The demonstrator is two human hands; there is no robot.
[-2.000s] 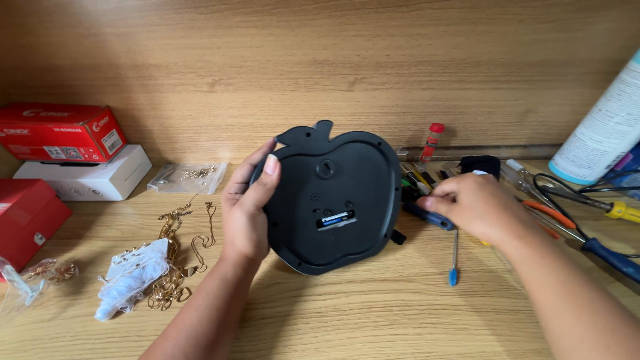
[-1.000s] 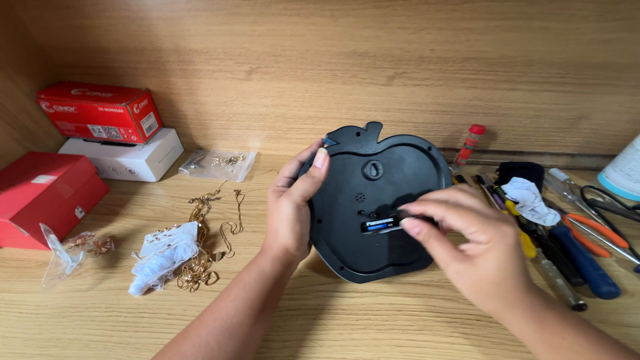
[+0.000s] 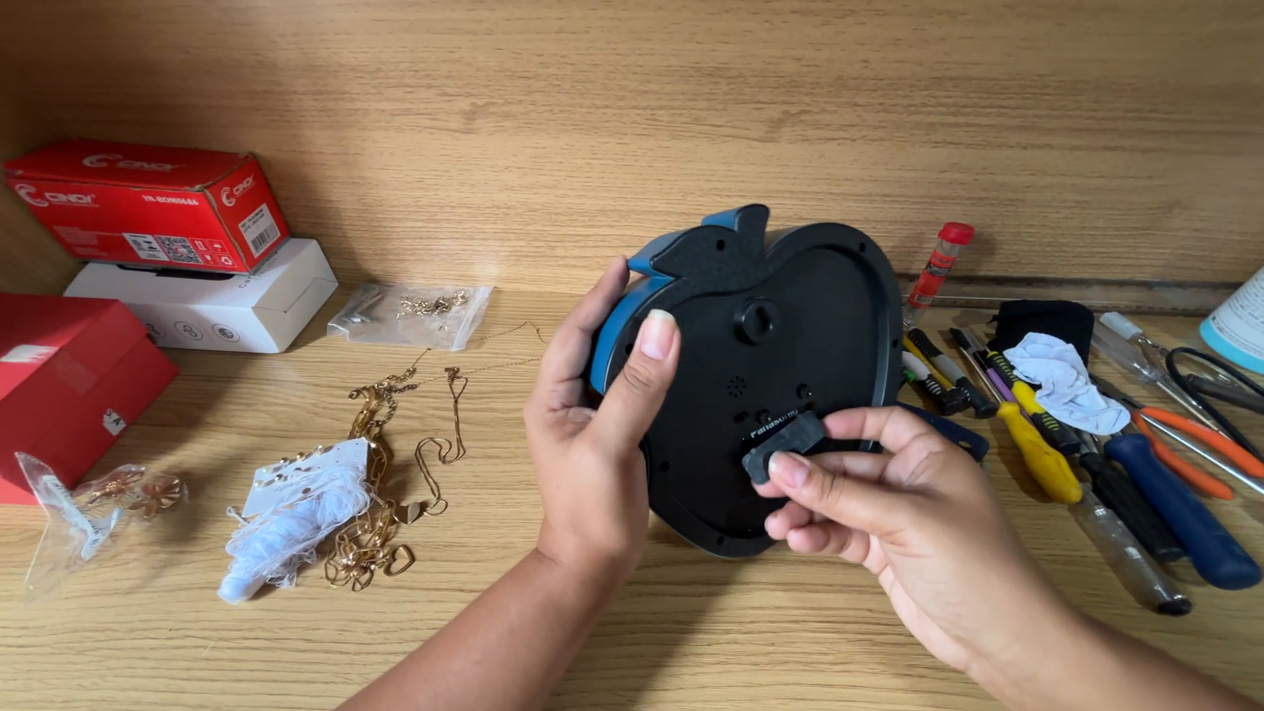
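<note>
An apple-shaped clock or similar device (image 3: pixel 790 336) with a black plastic back and a blue rim stands tilted above the wooden surface, its back turned to me. My left hand (image 3: pixel 602 425) grips its left edge, thumb on the back and fingers behind the rim. Between the thumb and fingers of my right hand (image 3: pixel 869 494) is a small black plastic battery cover (image 3: pixel 785 444), held at the lower part of the back. Part of a Panasonic battery shows just above the cover; the rest of the battery slot is hidden.
On the left are red boxes (image 3: pixel 148 207), a white box (image 3: pixel 217 296), gold chains (image 3: pixel 370 513), white thread (image 3: pixel 296 533) and a plastic bag (image 3: pixel 415 314). To the right lie several screwdrivers (image 3: pixel 1037 449), orange-handled pliers (image 3: pixel 1185 454), a white cloth (image 3: pixel 1066 380) and a red-capped tube (image 3: pixel 938 267).
My right hand has moved from the tools at the right to the back of the apple-shaped device, where it holds the small black cover. The device has turned, so its blue side shows.
</note>
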